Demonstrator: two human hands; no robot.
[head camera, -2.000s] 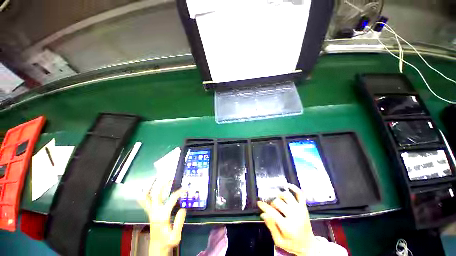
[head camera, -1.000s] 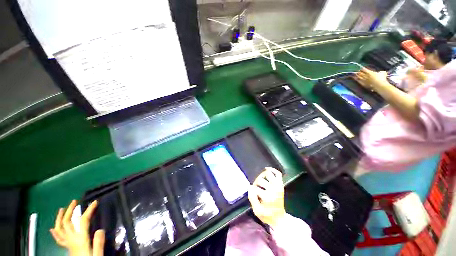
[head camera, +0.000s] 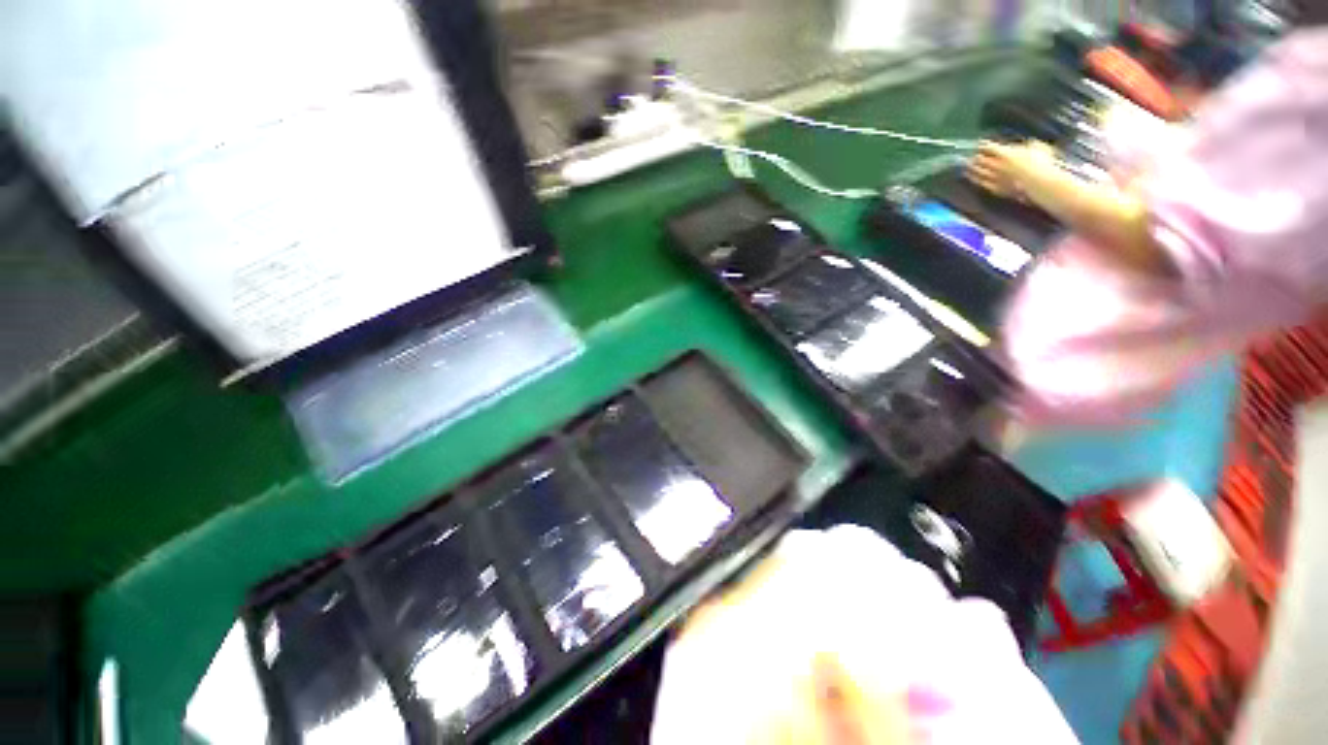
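Observation:
The black phone tray (head camera: 787, 502) lies slantwise on the green mat. Its four nearer slots hold dark, glossy smartphones with bright glare, one of them the phone (head camera: 648, 473) beside the bare upper right slot. A blurred, pale sleeve and skin-toned patch, seemingly my right hand (head camera: 830, 699), is close to the camera at the bottom centre, right of the tray. Its fingers and anything in them cannot be made out. My left hand is out of the picture.
The test chart board (head camera: 517, 160) and a clear plastic plate (head camera: 437, 381) are behind the tray. A waiting tray of phones (head camera: 714, 221) is at right. A co-worker's pink sleeve (head camera: 1238, 189), red-orange trays (head camera: 1216, 582) and white cables (head camera: 816, 124) are further right.
The phone in the fourth slot has gone from lit to dark. My left hand has left the tray's left end and the picture. My right hand has come down and nearer the camera.

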